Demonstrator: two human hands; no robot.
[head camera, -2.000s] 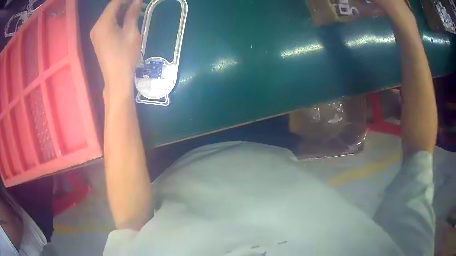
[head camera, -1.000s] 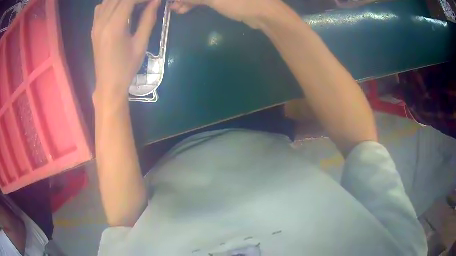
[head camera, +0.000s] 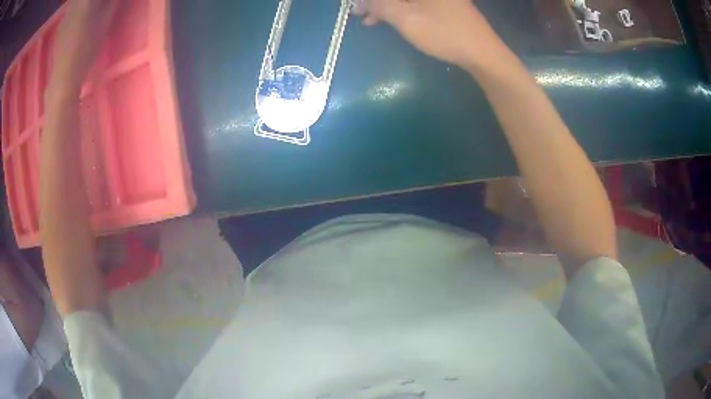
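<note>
A white oval housing (head camera: 292, 109) lies on the dark-green surface, left of the middle. Its round base with a blue patch points toward me, and a thin white outline loop sticks out below it. Its far end is cut off by the top edge. My right hand (head camera: 417, 19) is at the top, its fingertips at the housing's right side rail; whether they grip it is unclear. My left hand (head camera: 86, 27) is at the top left over the pink crate (head camera: 183, 156), partly cut off and blurred; whether it holds anything cannot be told.
A brown parts box (head camera: 647, 27) with loose small white pieces is at the upper right. The table's front edge (head camera: 390, 192) runs across the middle. Part of another person (head camera: 15, 335) shows at the lower left. Red objects and a floor with yellow lines are below the table.
My left hand has moved left from the housing to over the crate. The housing shows further right and is less covered. My right hand stays near its upper part.
</note>
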